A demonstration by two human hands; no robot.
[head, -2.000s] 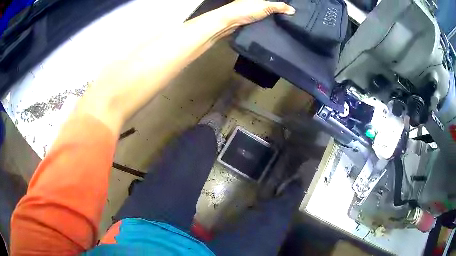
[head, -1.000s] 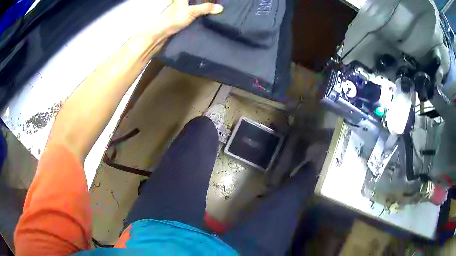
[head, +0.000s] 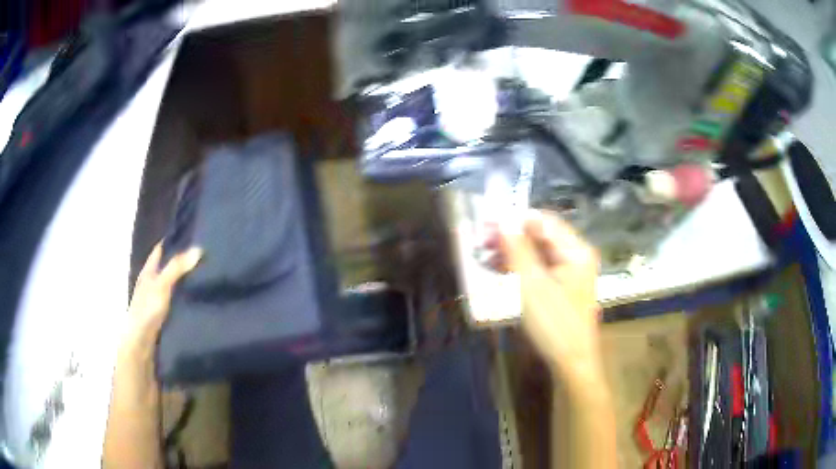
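The black padded bag panel [head: 252, 316], with a raised rounded pocket, hangs over my lap at the left, blurred by motion. My left hand [head: 154, 298] grips its left edge, with the thumb on the front. The panel is apart from the industrial sewing machine [head: 632, 82]. My right hand [head: 553, 266] is blurred over the machine's white table [head: 674, 261], below the needle area [head: 467, 110]. Its fingers are bent near a small dark reddish shape; I cannot tell whether they hold it.
A second white table [head: 78, 266] with dark pieces is at the left. Red-handled snips [head: 653, 430] and several long tools [head: 733, 385] lie in a tray at the lower right. The foot pedal is partly hidden behind the panel's lower right.
The view has swung to the right. The panel now hangs more upright at the left, still in my left hand. My right hand has come into view, and the tool tray shows.
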